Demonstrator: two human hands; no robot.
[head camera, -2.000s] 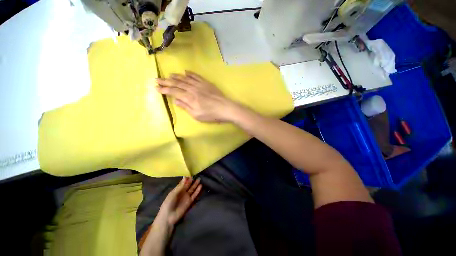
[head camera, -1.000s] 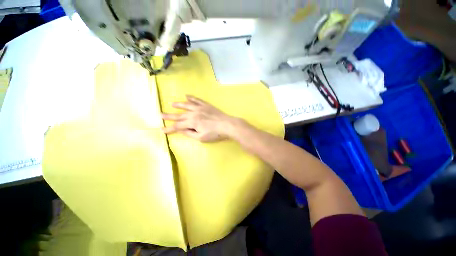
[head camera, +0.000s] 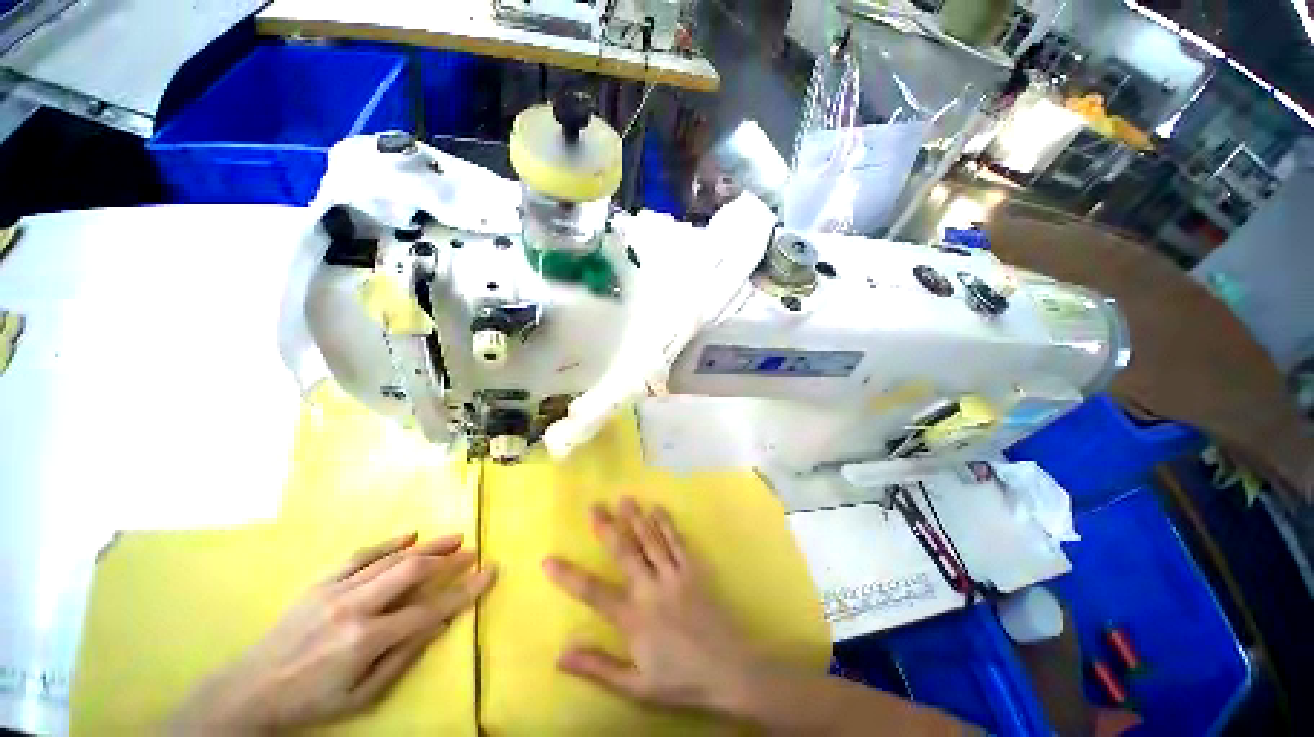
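Note:
The yellow panel (head camera: 548, 504) lies on the white machine table, its upper end under the sewing machine head (head camera: 432, 331). The dark centre seam (head camera: 479, 634) runs straight down from the needle area between the two halves. My left hand (head camera: 353, 626) lies on the left half, its fingertips beside the seam. My right hand (head camera: 656, 612) lies on the right half with fingers spread. Both hands press the panel from above and grip nothing. The machine head hides the needle. The panel's lower end is cut off by the picture's edge.
A clear bottle with a yellow top (head camera: 566, 159) stands above the head. A white cloth wrap (head camera: 677, 338) hangs over the arm. A red-and-black tool (head camera: 932, 540) and white crumpled cloth (head camera: 1038, 497) lie right. A blue bin (head camera: 1167, 576) is at the right, another (head camera: 288, 115) behind.
The view has tilted up, showing more of the machine and floor. My left hand, out of view one second ago, is now on the left half. My right hand has moved away from the seam.

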